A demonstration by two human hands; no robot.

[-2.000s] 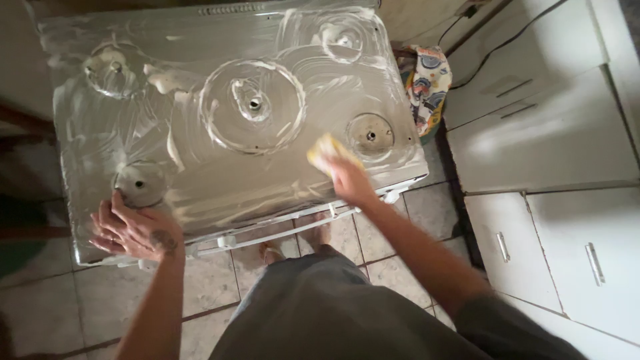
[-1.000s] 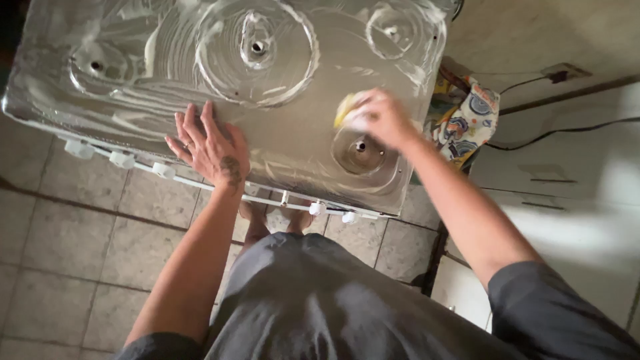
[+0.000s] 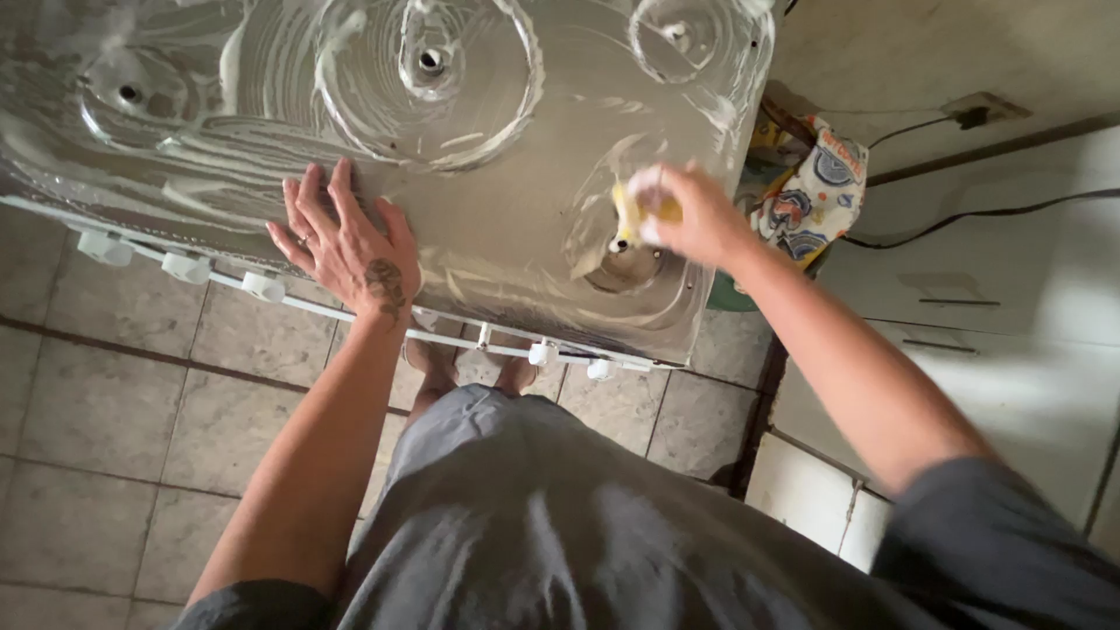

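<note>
A metal stove top (image 3: 490, 227) is streaked with white foam around its round burner recesses. My right hand (image 3: 691, 214), slightly blurred, grips a foamy yellow sponge (image 3: 623, 210) at the upper edge of the front right burner recess (image 3: 621, 267). My fingers cover part of the sponge. My left hand (image 3: 354, 241) rests palm down near the stove's front edge, fingers spread, holding nothing; it bears a ring and a tattoo. To its upper right lies the large middle burner recess (image 3: 430, 61), ringed with foam.
White knobs (image 3: 185, 267) and a white rail run along the stove's front. A patterned cloth (image 3: 822, 188) hangs beside the stove's right side. White cabinets (image 3: 980, 262), a black cable (image 3: 962, 214) and a wall outlet (image 3: 980, 112) are at the right. Floor tiles (image 3: 105, 402) show below.
My right hand has moved the sponge from left of the front right burner recess to its upper edge. My left hand has left the front left recess and rests farther right along the front.
</note>
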